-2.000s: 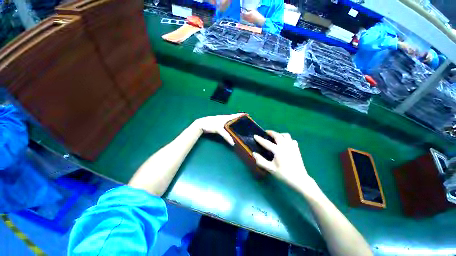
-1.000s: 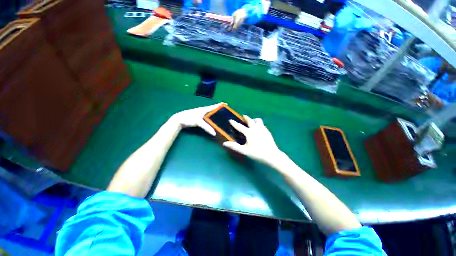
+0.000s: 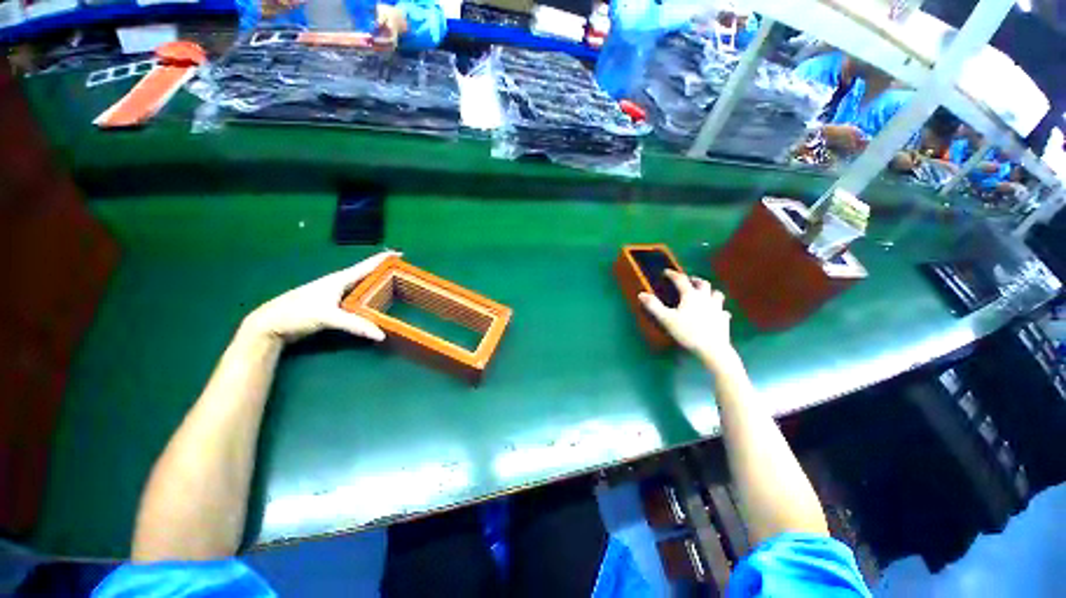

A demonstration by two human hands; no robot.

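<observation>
A stack of empty orange-brown frames [image 3: 428, 315] stands on the green bench, its layered inner sides and hollow centre showing. My left hand [image 3: 322, 308] holds its left end, with fingers and thumb on either side of the corner. My right hand [image 3: 692, 315] lies on a stack of framed panels [image 3: 637, 280] further right, its fingertips on the black top face. Whether my right hand grips a panel or only touches the stack cannot be told. A black panel [image 3: 359, 217] lies loose behind the empty frames.
A larger red-brown block [image 3: 766, 266] with a pale packet [image 3: 838, 222] on it stands at the right. Tall frame stacks [image 3: 47, 315] rise at the left edge. Plastic-wrapped black piles [image 3: 339, 88] and an orange-red strip [image 3: 150, 91] line the far side. People in blue sit beyond.
My right hand has left the stack at my left hand and moved right to the framed panels. The black top is gone from the left stack, which now shows an open centre. The view has swung right.
</observation>
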